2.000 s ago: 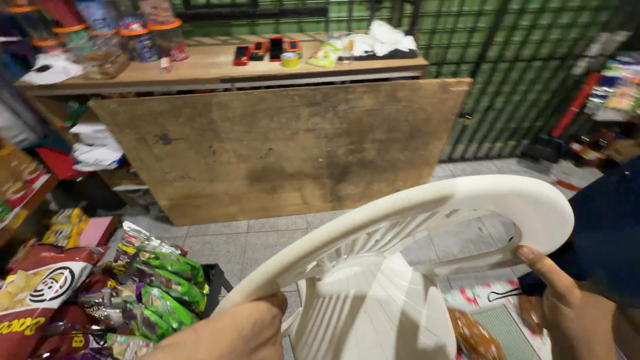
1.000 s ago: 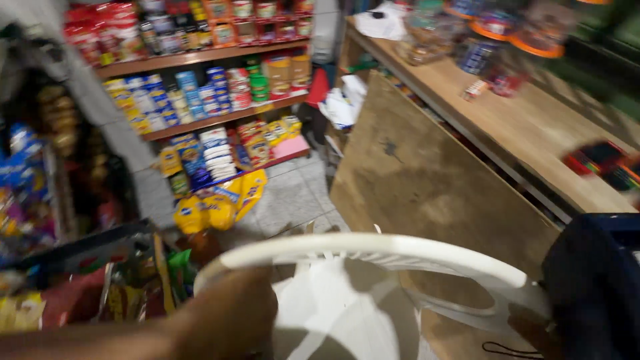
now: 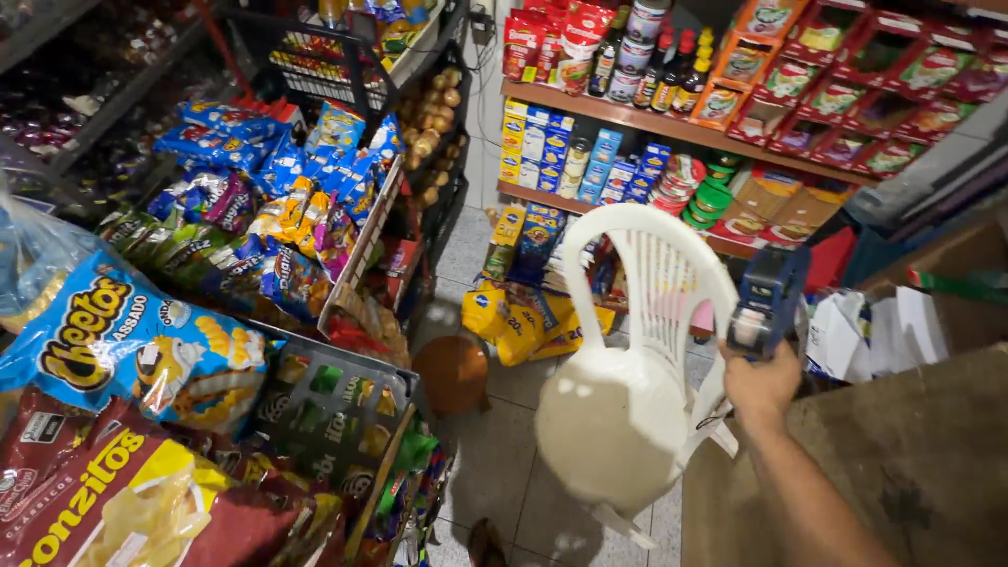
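A white plastic armchair (image 3: 606,425) stands on the tiled floor in front of the shelves, its slatted backrest toward them. My right hand (image 3: 762,386), at the chair's right armrest, is closed on a dark blue handheld device (image 3: 765,299) that looks like a price label gun. A thin dark cord loop hangs by the armrest below it. Whether the hand also grips the armrest cannot be told. My left hand is out of view.
Snack bags (image 3: 142,346) and crates fill the left side. Grocery shelves (image 3: 685,118) stand ahead, with yellow packages (image 3: 535,319) on the floor below. An orange-brown round object (image 3: 451,374) sits left of the chair. A wooden board (image 3: 890,465) stands at the right.
The view has swung left to the shelves. Both hands held the chair's backrest two seconds ago; now the left hand is gone from view and the right holds the blue device beside the chair.
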